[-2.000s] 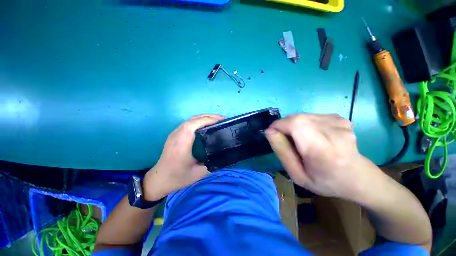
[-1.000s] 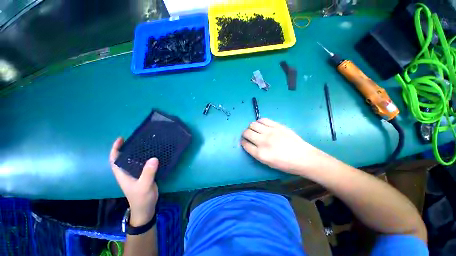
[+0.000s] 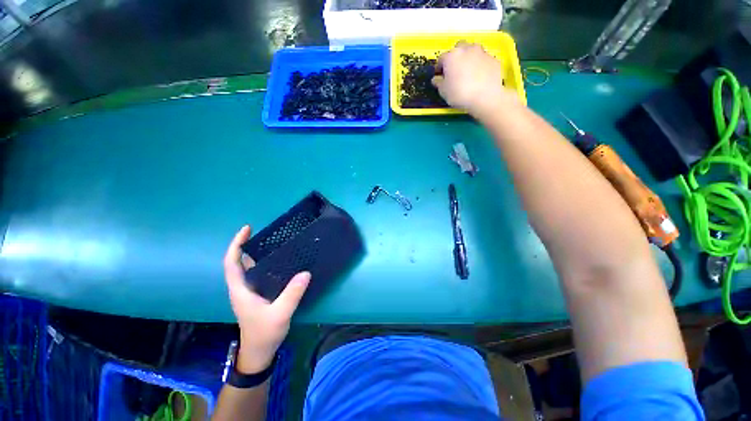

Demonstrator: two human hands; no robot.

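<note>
My left hand (image 3: 262,306) holds the black housing (image 3: 317,251) at its lower left end, above the bench at left of centre. The housing's honeycomb-perforated side shows, and its open side faces up and left. My right hand (image 3: 471,78) reaches into the yellow tray (image 3: 514,72), which holds many tiny dark screws. Its fingertips are down among them; whether they pinch any cannot be seen. A black pen-shaped thing (image 3: 458,233) lies on the green bench between my arms. A small metal bracket with bent wire (image 3: 389,196) lies right of the housing.
The blue tray (image 3: 268,99) of black parts stands left of the yellow one, a white box (image 3: 412,25) behind. Grey strips (image 3: 464,159) lie mid-bench. The orange screwdriver (image 3: 630,187) and green coils (image 3: 715,212) are at right. My right forearm crosses the bench.
My right hand has moved from beside the pen-shaped thing up into the yellow tray. My left hand still holds the housing, now turned so its opening shows. The forearm now covers the dark strips and thin tool.
</note>
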